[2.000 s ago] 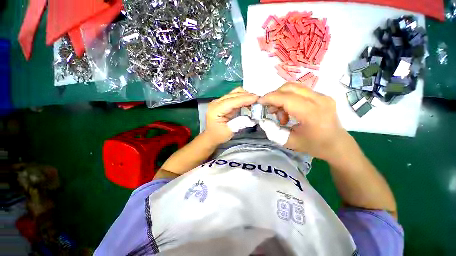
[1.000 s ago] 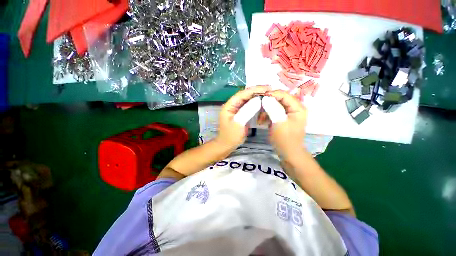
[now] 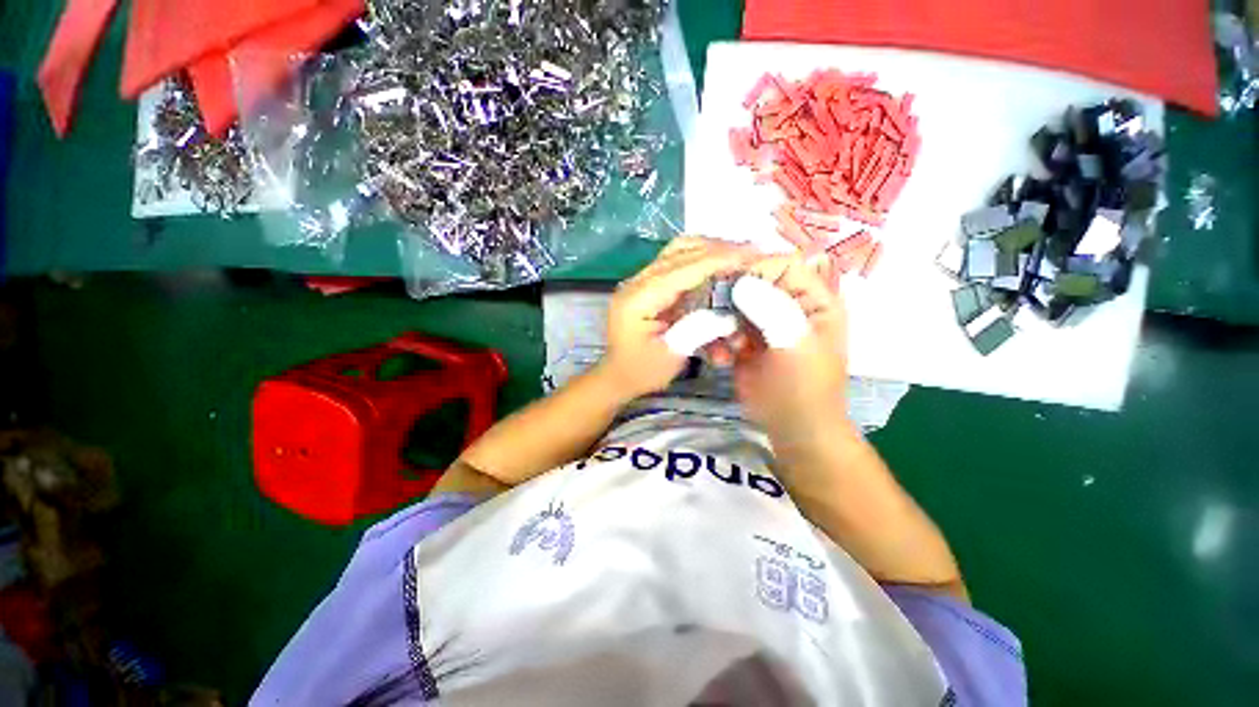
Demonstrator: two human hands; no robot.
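My left hand [image 3: 668, 321] and my right hand [image 3: 790, 325] meet over my lap, with white cots on the thumbs. Between their fingertips they hold a small grey piece [image 3: 721, 294], mostly hidden by the fingers; its exact make-up cannot be told. Ahead on the white board [image 3: 939, 124] lie a pile of red strips [image 3: 835, 145] and, to the right, a pile of dark blocks [image 3: 1063, 228]. A large heap of shiny metal clips [image 3: 497, 138] lies on clear plastic at the left.
A red sheet [image 3: 980, 42] lies behind the white board. Red offcuts [image 3: 228, 42] and a smaller metal heap [image 3: 200, 159] are at the upper left. A red stool [image 3: 325, 435] stands on the green floor, left of my lap.
My hands came closer together, then the thumbs parted a little and the grey piece shows between them again. The view has shifted slightly, so the board sits lower.
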